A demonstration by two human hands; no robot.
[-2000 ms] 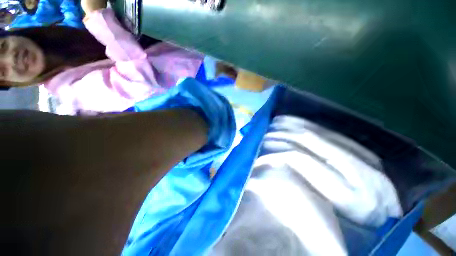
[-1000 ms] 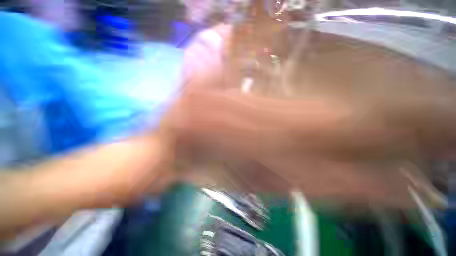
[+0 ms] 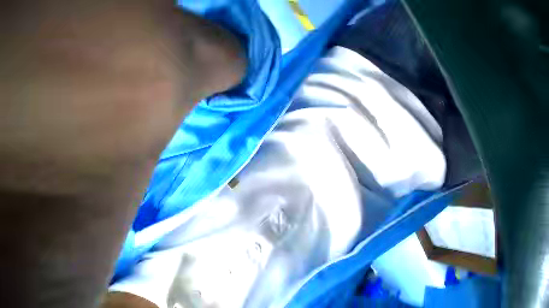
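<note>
A bare forearm [image 3: 90, 150], apparently my left, fills the left side, very close and blurred. It comes out of a rolled blue sleeve [image 3: 262, 60]. Its hand and fingers are cut off or cannot be made out. My right hand is not in view. My open blue smock [image 3: 241, 150] and the white shirt [image 3: 301, 168] under it fill the middle. No work piece shows in either hand.
The dark green surface of the bench [image 3: 517, 120] curves down the right side, close to my dark trousers [image 3: 385, 36]. A brown-edged pale object [image 3: 463, 231] and some blue cloth or items show at the lower right. A yellow strip [image 3: 302, 15] lies at the top on the pale floor.
The view swung across blurred hands and the bench, then back down to my clothes. The pink-sleeved person seen earlier is out of view. The forearm now looms larger at left.
</note>
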